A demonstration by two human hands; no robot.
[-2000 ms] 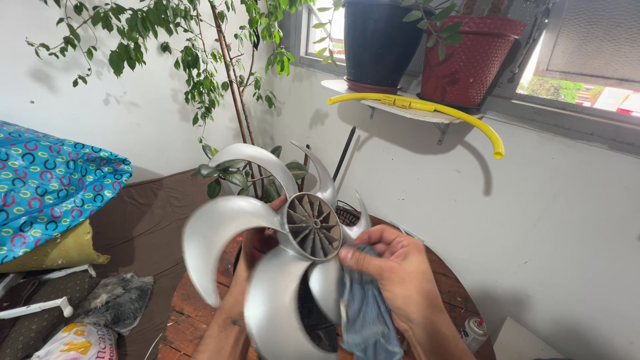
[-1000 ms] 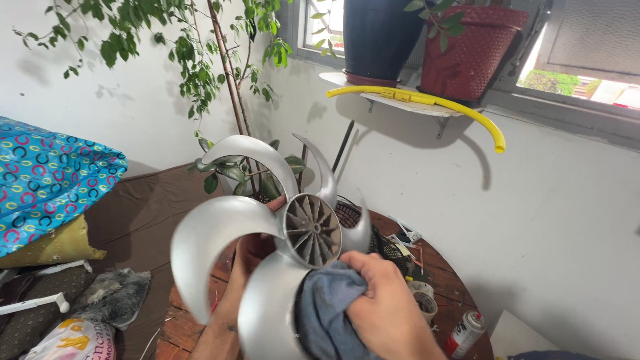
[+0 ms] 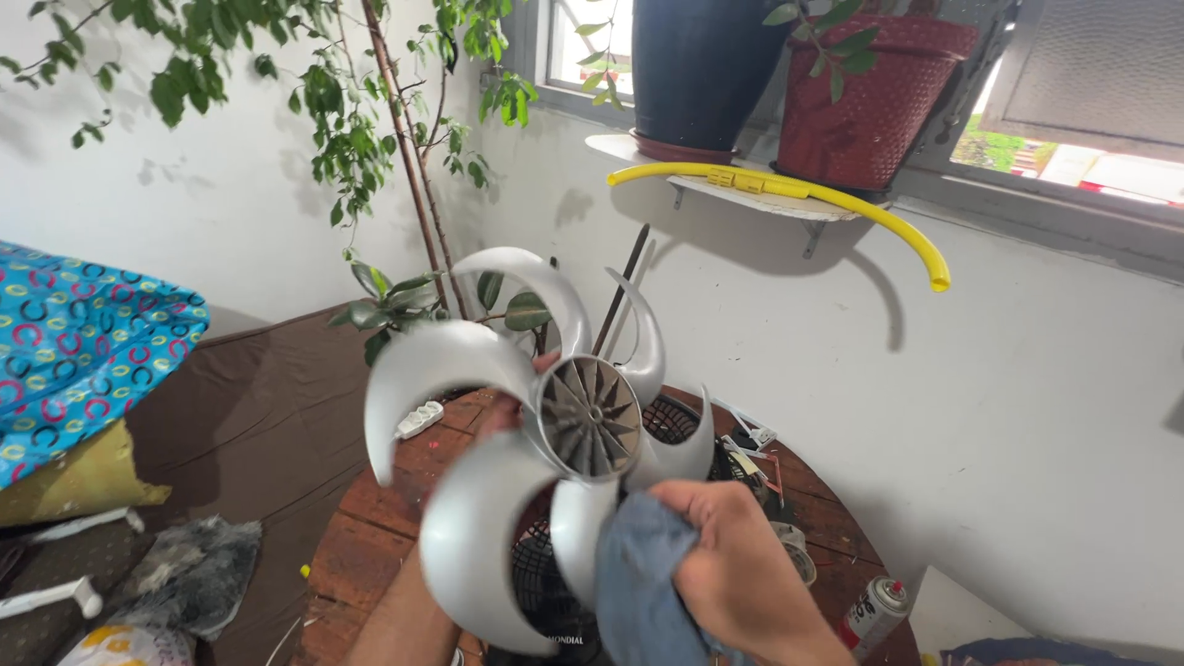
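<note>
A silver-grey fan blade wheel (image 3: 481,536) with several curved blades is held up over a round wooden table, its ribbed hub facing the camera. My left hand (image 3: 509,407) is behind the wheel, largely hidden by the blades, with its fingers at the left side of the hub. My right hand (image 3: 726,555) grips a blue-grey cloth (image 3: 643,564) against a lower blade, just below and right of the hub. Under the wheel, a black fan base and grille (image 3: 536,564) partly show on the table.
The round wooden table (image 3: 361,546) carries a white power strip (image 3: 421,419), a roll of tape (image 3: 795,555), a spray can (image 3: 874,610) and small parts at the right. A wall shelf (image 3: 786,202) holds plant pots and a yellow tube (image 3: 888,220). Brown fabric (image 3: 277,416) lies left.
The cloth in my right hand, bunched near the hub one second ago, now hangs more spread out over the lower right blade. My left hand stays behind the wheel.
</note>
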